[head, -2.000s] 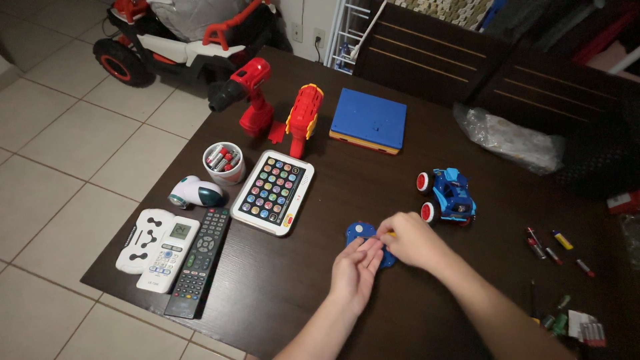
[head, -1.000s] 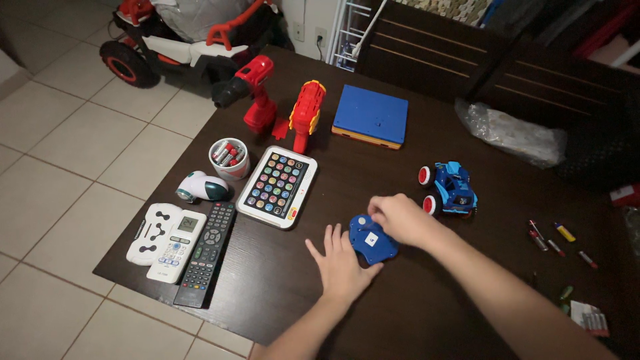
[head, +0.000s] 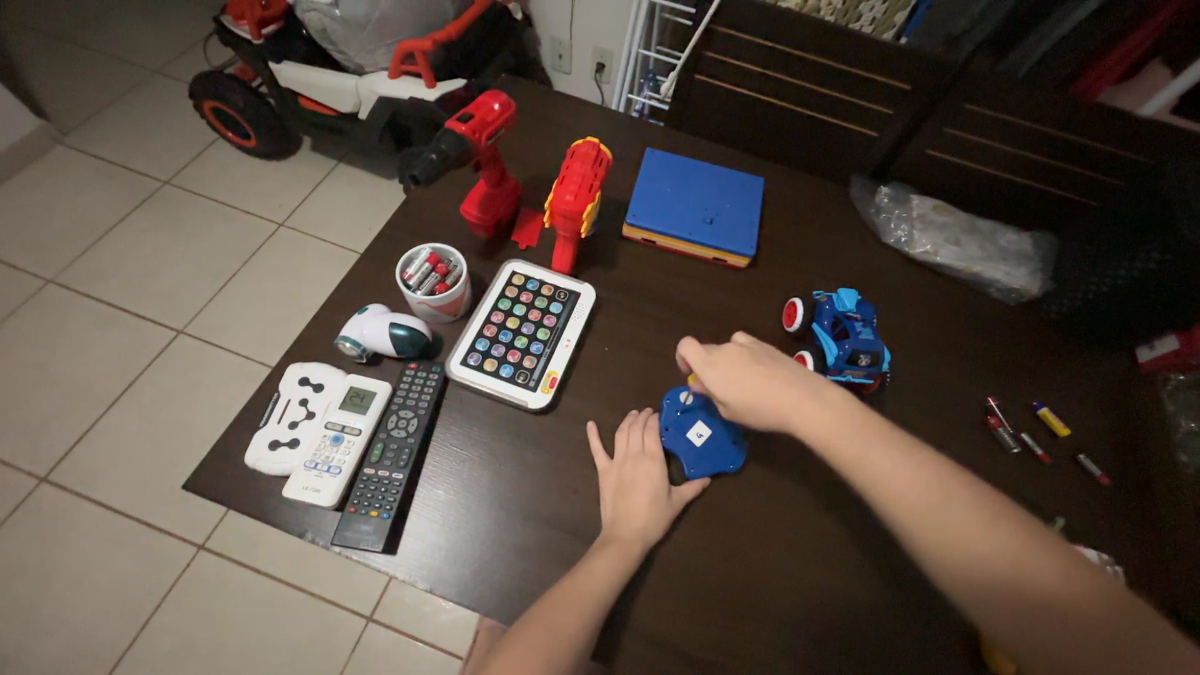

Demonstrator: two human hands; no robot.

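Note:
A blue plastic toy controller (head: 701, 441) lies on the dark wooden table with a small white sticker facing up. My left hand (head: 637, 483) rests flat beside it, fingers spread, its thumb touching the lower edge. My right hand (head: 745, 380) is closed above the controller's upper part, around a small tool of which only a bit of yellow shows; its tip is hidden. Behind my right hand stands a blue toy car (head: 844, 342) with red and white wheels. Several loose batteries (head: 1036, 445) lie to the right.
At left are a black remote control (head: 389, 459), a white remote (head: 337, 441), a white toy gamepad (head: 292, 419), a toy tablet (head: 523, 335) and a cup of batteries (head: 437, 300). Farther back are a red toy drill (head: 487, 169), a blue case (head: 696, 202) and a plastic bag (head: 956, 239).
My left hand has left the controller's top, where both hands met two seconds ago, and now lies flat at its left side. My right hand remains over the controller's upper part.

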